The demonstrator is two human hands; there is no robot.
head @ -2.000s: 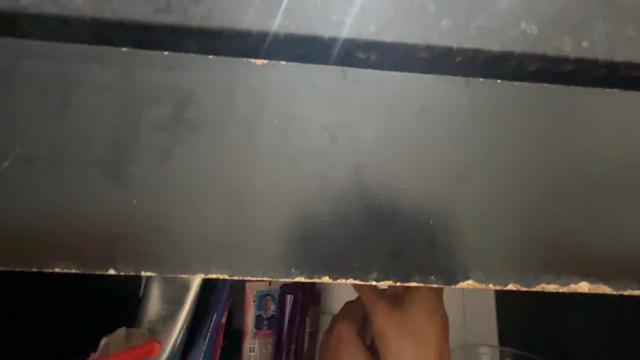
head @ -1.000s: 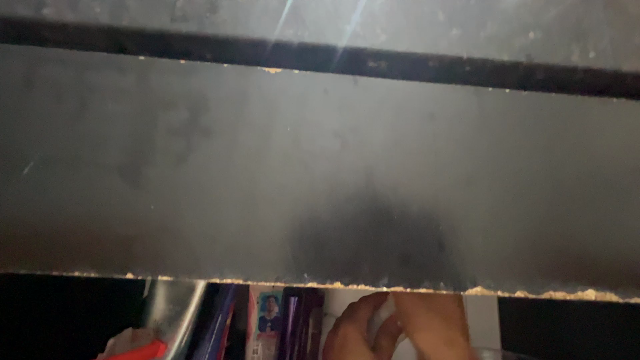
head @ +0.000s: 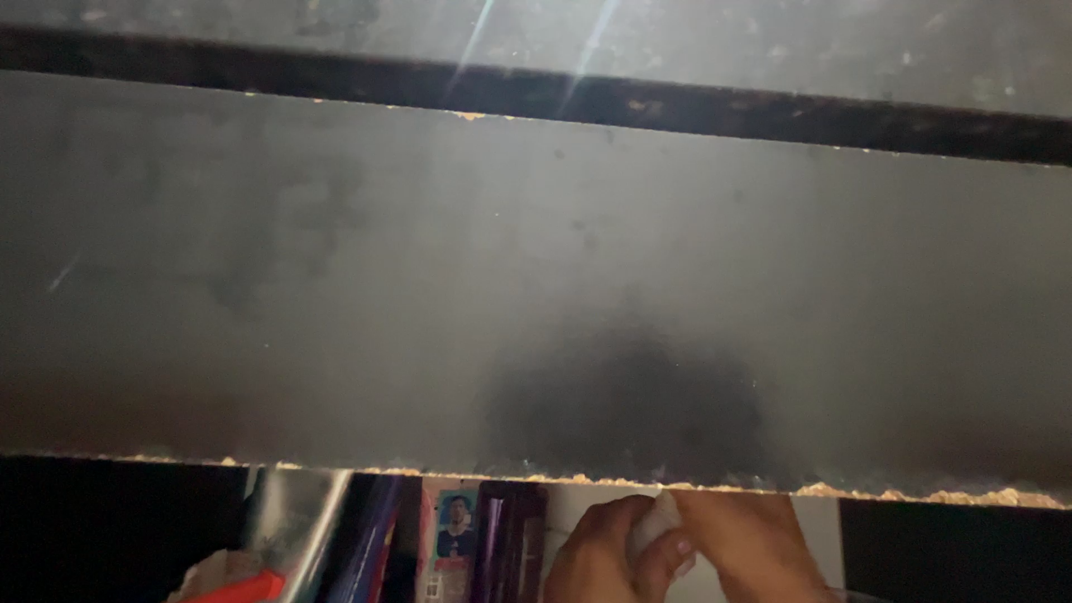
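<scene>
Below the chipped lower edge of a dark board, both of my hands show close together at the bottom of the view. My left hand (head: pixel 590 553) curls its fingers around a whitish object (head: pixel 656 529), whose kind I cannot tell. Beside it on the right, my right hand (head: pixel 737 536) reaches up, its upper part hidden behind the board's edge; whether it grips anything cannot be seen. Behind the hands is a white surface (head: pixel 825 536).
The dark board (head: pixel 536 268) with chipped edges spans the view. Below it, left of the hands, stand a purple shiny roll (head: pixel 494 544), a pink printed package (head: pixel 435 578), a clear plastic-wrapped roll (head: pixel 289 528) and a red item (head: pixel 239 589).
The hands have shifted slightly under the board's edge, and the whitish object between them now shows more plainly.
</scene>
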